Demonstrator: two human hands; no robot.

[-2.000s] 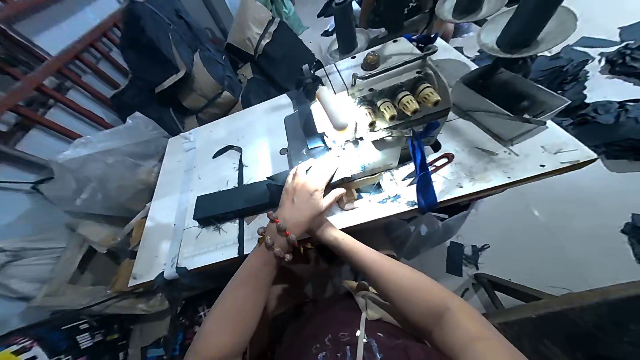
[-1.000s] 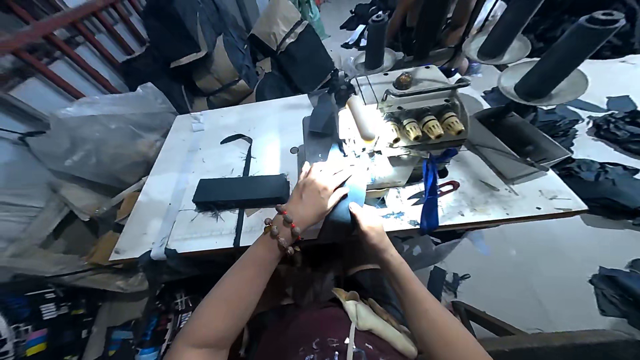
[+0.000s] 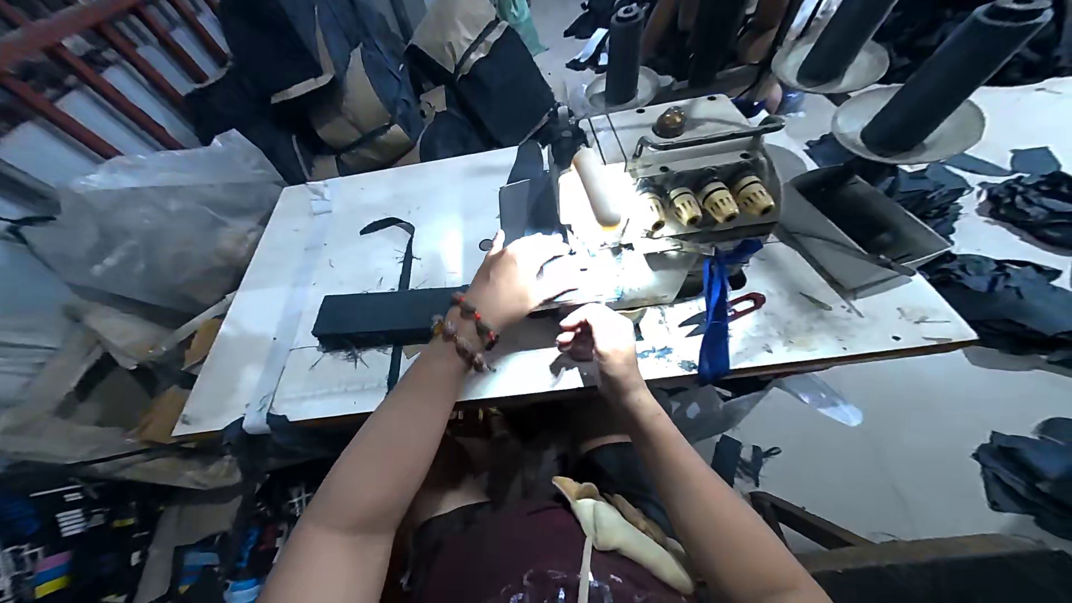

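An overlock sewing machine (image 3: 703, 167) with several yellowish tension knobs stands on a white table, its needle area glaring under a lamp. My left hand (image 3: 519, 280), a beaded bracelet at its wrist, lies flat beside the needle area, fingers toward it; glare hides what is under them. My right hand (image 3: 599, 339) is just in front of the machine, fingers curled; whether it grips anything is unclear. Left of my left hand lies a stack of dark fabric strips (image 3: 377, 316) across a thin black strap (image 3: 406, 260). A dark fabric piece (image 3: 529, 209) rests behind my left hand.
Red-handled thread snips (image 3: 745, 306) lie beside a hanging blue ribbon (image 3: 714, 318). A grey metal tray (image 3: 871, 222) sits at the right, below black thread cones (image 3: 946, 79). Dark fabric bags (image 3: 477, 71) are piled behind the table, and a clear plastic bag (image 3: 159, 218) stands left.
The blue-grey strip under my hands one second ago no longer shows there. My right hand has drawn its fingers in. A dark piece now lies behind my left hand, also seen one second ago.
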